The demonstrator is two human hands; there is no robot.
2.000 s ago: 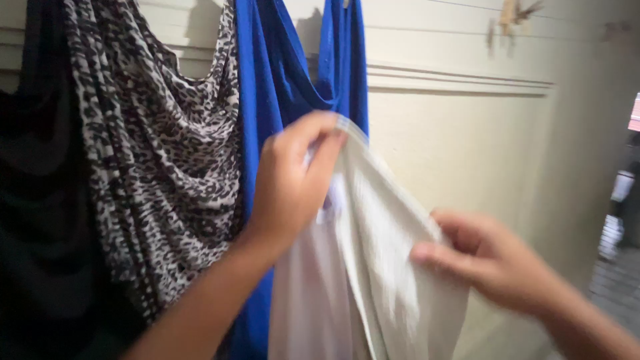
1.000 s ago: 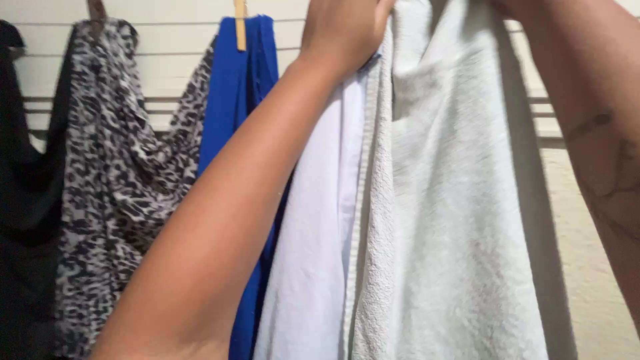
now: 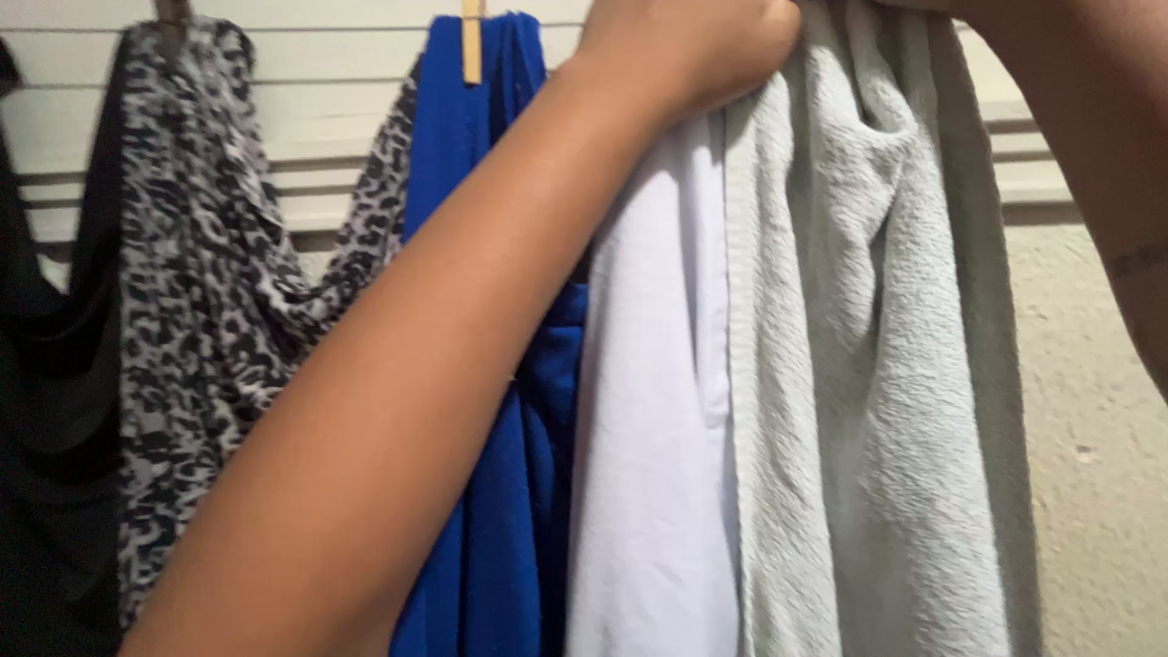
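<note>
A pale grey-green terry towel hangs in folds at the right of centre, its top edge at my two hands. My left hand, at the top, has its fingers curled at the towel's upper left corner; the fingertips are hidden. Only a small part of my right hand shows at the top edge, over the towel's upper right, and its fingers are out of frame. A white smooth cloth hangs directly left of the towel, its top behind my left hand and wrist.
Left of these hang a blue garment under a wooden clothespin, a leopard-print garment under a darker clothespin, and a black garment. Thin lines run across the pale wall behind.
Both hands have moved up with the towel, which was held lower, in front of the blue garment, two seconds ago. The view has shifted; clothespins now show at the top.
</note>
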